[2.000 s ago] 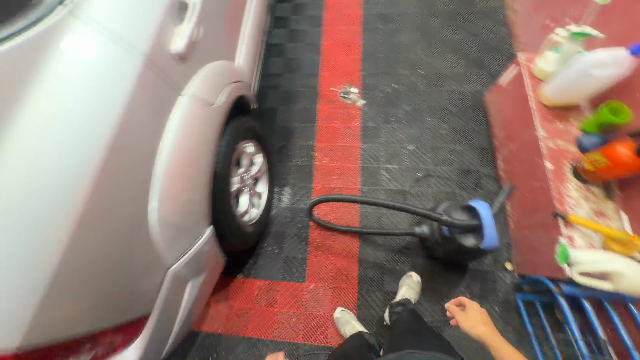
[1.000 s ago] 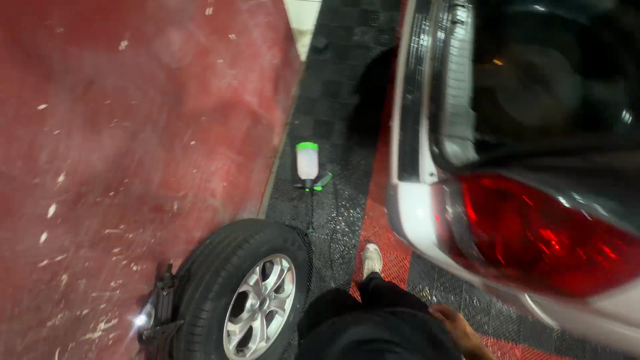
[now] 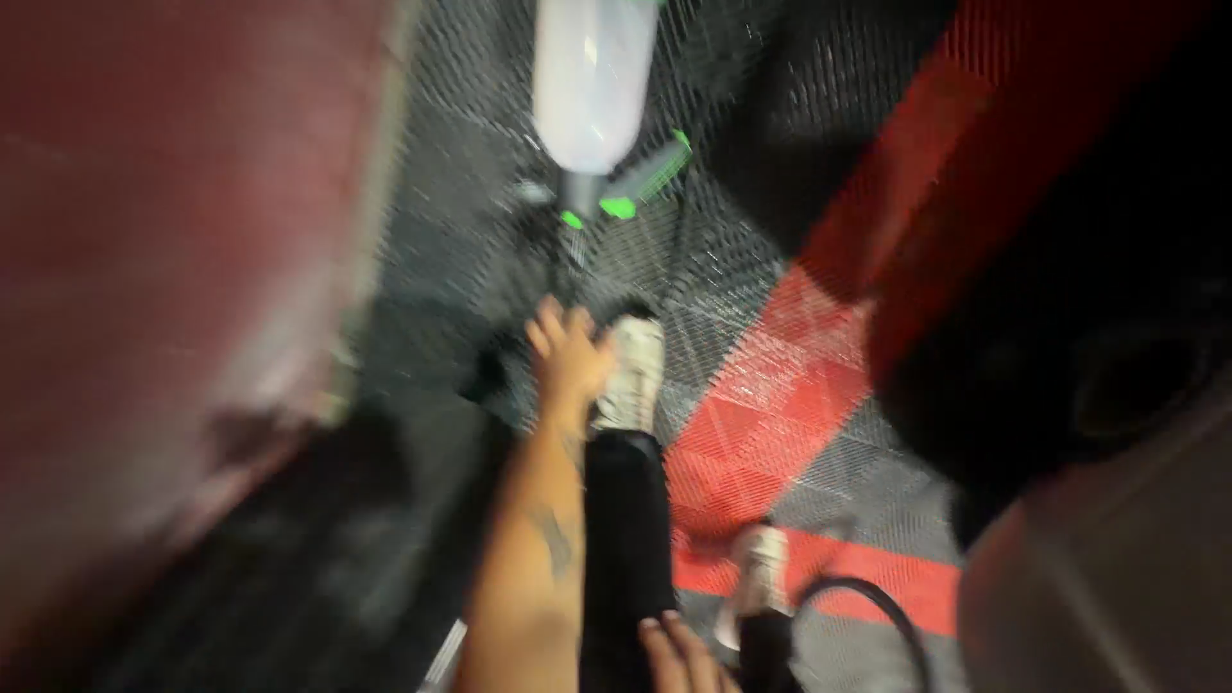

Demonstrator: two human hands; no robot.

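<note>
A foam sprayer with a translucent bottle (image 3: 589,87) and a grey and green spray head (image 3: 650,183) lies on the dark ribbed floor at the top centre. My left hand (image 3: 570,356) reaches down just below the spray head, fingers apart, holding nothing, beside my light shoe (image 3: 633,373). Only the fingers of my right hand (image 3: 681,654) show at the bottom edge, near my dark trouser leg; whether they hold anything cannot be told. The view is blurred.
A red wall (image 3: 192,192) stands on the left, with a blurred dark tyre (image 3: 318,568) at lower left. The vehicle's body (image 3: 1107,577) is at lower right. A black hose (image 3: 866,587) curves over the red floor strip (image 3: 770,423).
The view has swung from the vehicle's side and workbench to the sprayer by the red wall, now seen closer. My left arm has come into view, reaching toward the sprayer.
</note>
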